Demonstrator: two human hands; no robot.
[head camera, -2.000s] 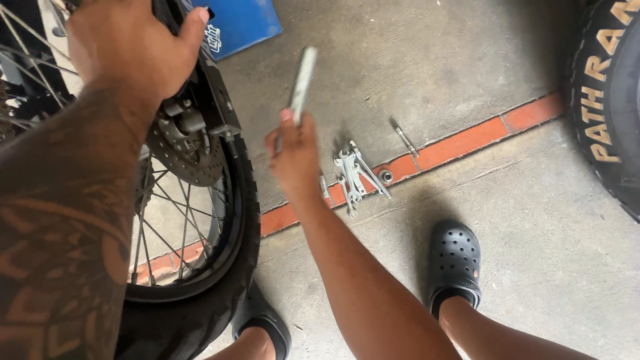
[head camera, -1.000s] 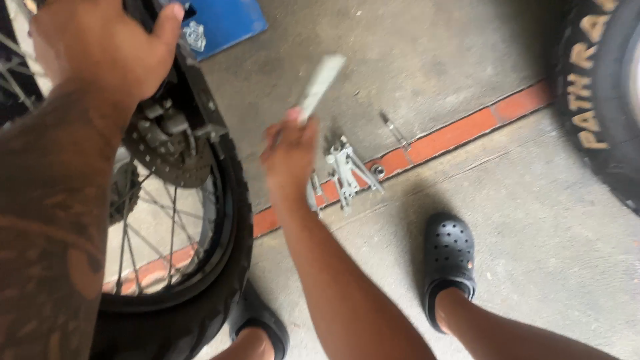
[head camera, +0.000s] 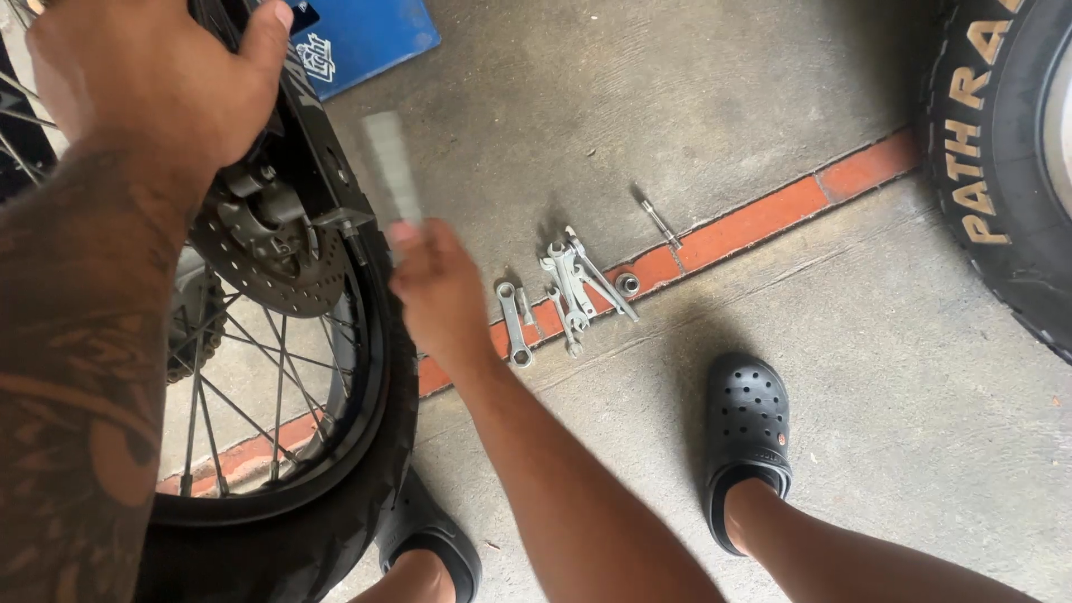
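Observation:
My left hand lies over the top of the black swingarm of a motorcycle, thumb out to the right; what its fingers touch is hidden. My right hand is closed around a pale, flat, blurred bar-like object that points up, just right of the rear tyre. Below the left hand are the perforated brake disc and the brake caliper. A pile of metal wrenches lies on the floor right of my right hand, beside a double-ended ring wrench.
A socket and a thin metal tool lie by the red brick strip. A blue box sits at the top. At the right stands a large tyre. My feet wear dark clogs.
My right hand with the pale object has moved toward the wheel, away from the wrenches. The ring wrench, partly hidden by the hand before, now shows fully. The left hand stays on the motorcycle.

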